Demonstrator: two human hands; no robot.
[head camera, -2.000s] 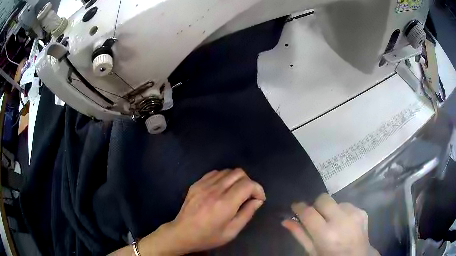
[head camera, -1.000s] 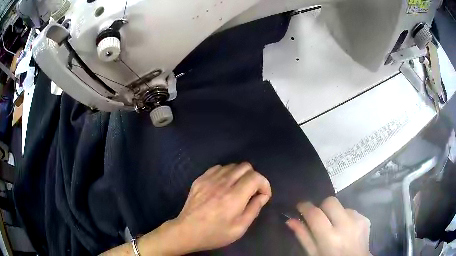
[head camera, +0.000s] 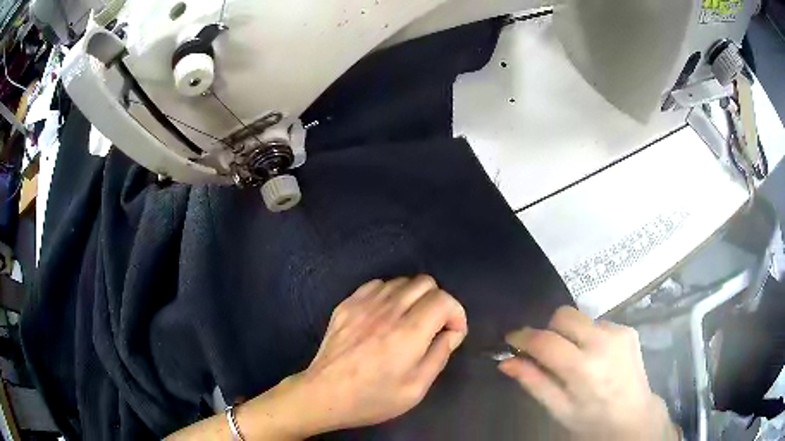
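A large black garment piece (head camera: 370, 232) lies over the machine bed and the table's front and falls in folds at the left. My left hand (head camera: 392, 349) pinches the cloth between thumb and bent fingers at the lower middle. My right hand (head camera: 585, 366) is just to its right and holds a small slim metal tool (head camera: 502, 353) in its fingertips, the tip pointing left towards my left hand, close over the cloth. The tool is slightly blurred, so I cannot tell whether it is snips or tweezers.
The off-white sewing machine head (head camera: 344, 43) spans the top, with its tension dial (head camera: 281, 192) above the cloth. The pale machine bed (head camera: 551, 112) shows at the right, with a printed ruler (head camera: 628, 254) along the front edge. Shears (head camera: 747, 142) lie at the far right. A bent metal bar (head camera: 701, 344) stands lower right.
My right hand has moved slightly up, and the metal tool shows more clearly in its fingertips. My left hand stays almost in place. The view has shifted slightly.
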